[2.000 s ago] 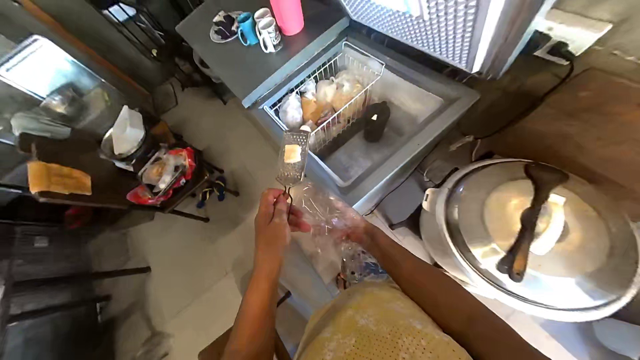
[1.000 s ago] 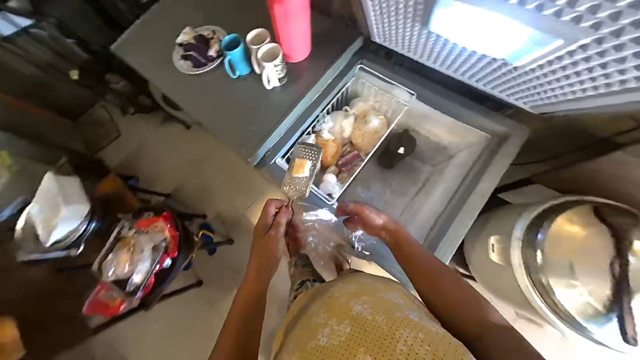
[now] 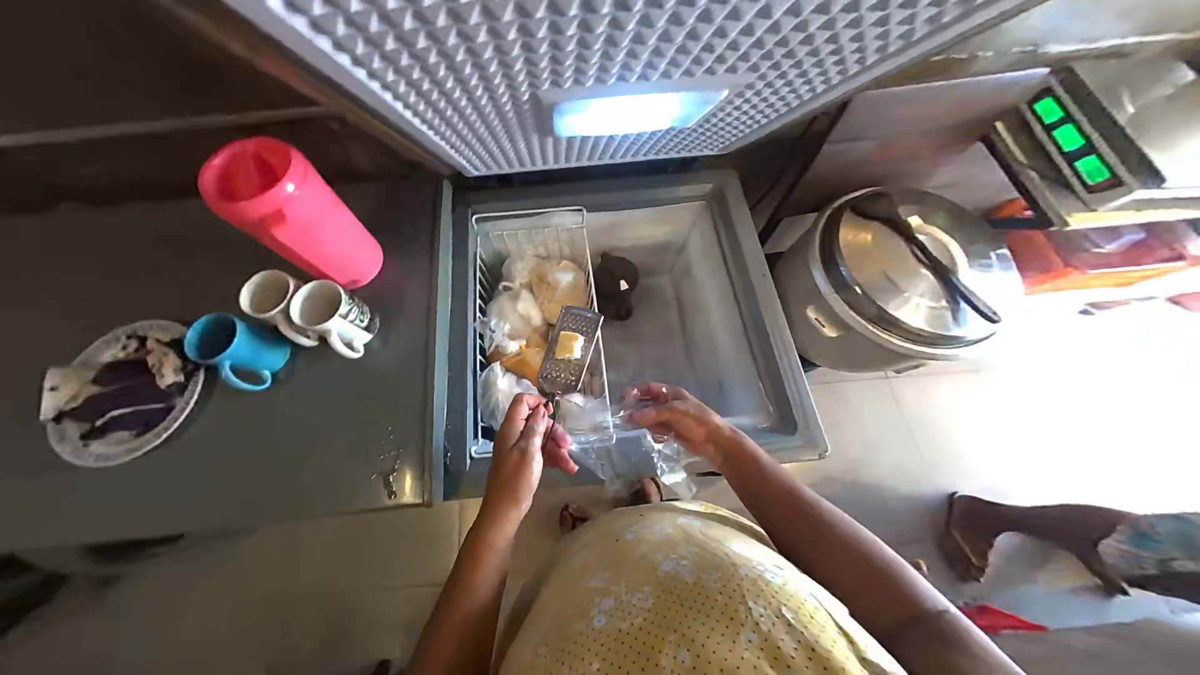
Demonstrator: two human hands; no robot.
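Note:
My left hand [image 3: 525, 448] grips the thin handle of a metal grater [image 3: 572, 354], with a pale yellow block, perhaps cheese or butter, [image 3: 569, 345] lying on its face. My right hand [image 3: 677, 419] holds a clear plastic bag [image 3: 628, 455], which hangs between both hands. The hands are over the near edge of an open chest freezer [image 3: 694, 323]. Beyond the grater, a white wire basket [image 3: 530, 221] holds several filled plastic bags [image 3: 514, 319]. A dark bundle [image 3: 616, 284] lies beside the basket.
The raised freezer lid [image 3: 525, 84] is at the top. A pink jug [image 3: 291, 211], a blue mug [image 3: 236, 352], two pale mugs [image 3: 323, 314] and a plate of food [image 3: 122, 394] stand left. Right are a large lidded pot [image 3: 816, 319], a digital scale [image 3: 1078, 141] and a person's leg [image 3: 1041, 534].
The view has swung well round, bringing the scale and the person's leg in at the right. Both hands keep hold of the grater and the clear bag.

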